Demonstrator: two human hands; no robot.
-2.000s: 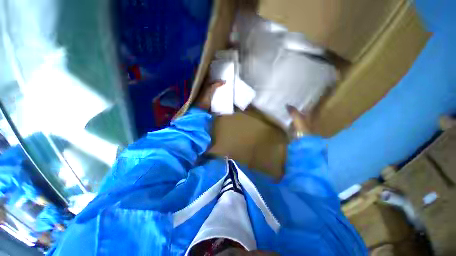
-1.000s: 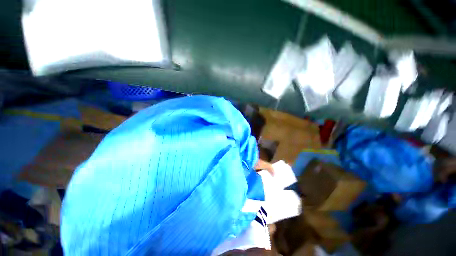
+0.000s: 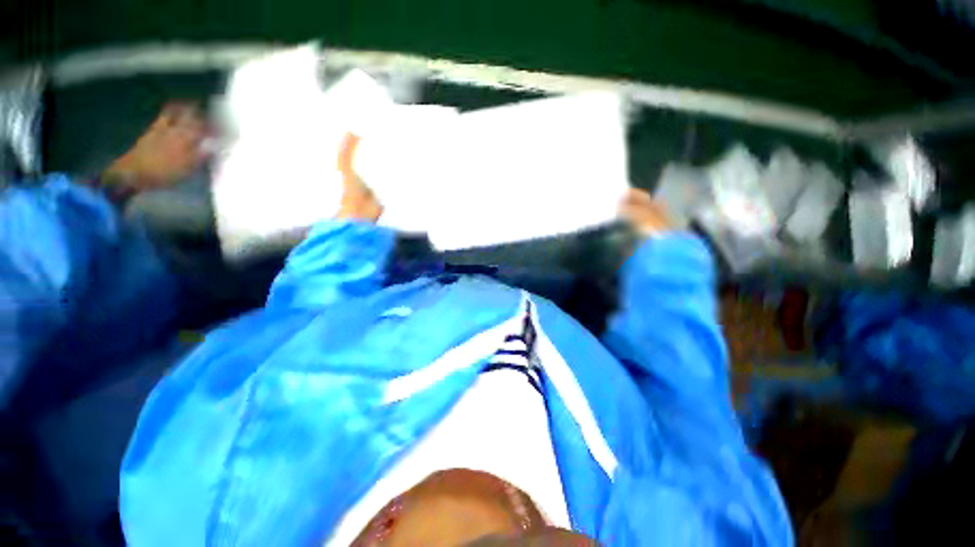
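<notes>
My left hand (image 3: 357, 182) is at the left part of a bright white sheet or flat stack (image 3: 535, 166), its fingers over the near white surface. My right hand (image 3: 646, 212) grips the right edge of the same white piece, which spans between both hands above the bench. More overexposed white material, likely a stack of white sheets (image 3: 267, 160), lies to the left, beside and partly behind my left hand. The glare hides where one white piece ends and another begins, and whether my left hand still holds smaller leaflets.
A dark green conveyor (image 3: 599, 43) runs behind a pale rail (image 3: 481, 73). Several small white packs (image 3: 743, 198) lie on the bench to the right. Another person's hand (image 3: 169, 147) reaches in from the left. A blue smock (image 3: 909, 347) and brown cartons (image 3: 871, 459) show at lower right.
The view has turned from the floor carton to the bench. Both hands are now up at the bench on a large white piece. Another person's hand has appeared on the left.
</notes>
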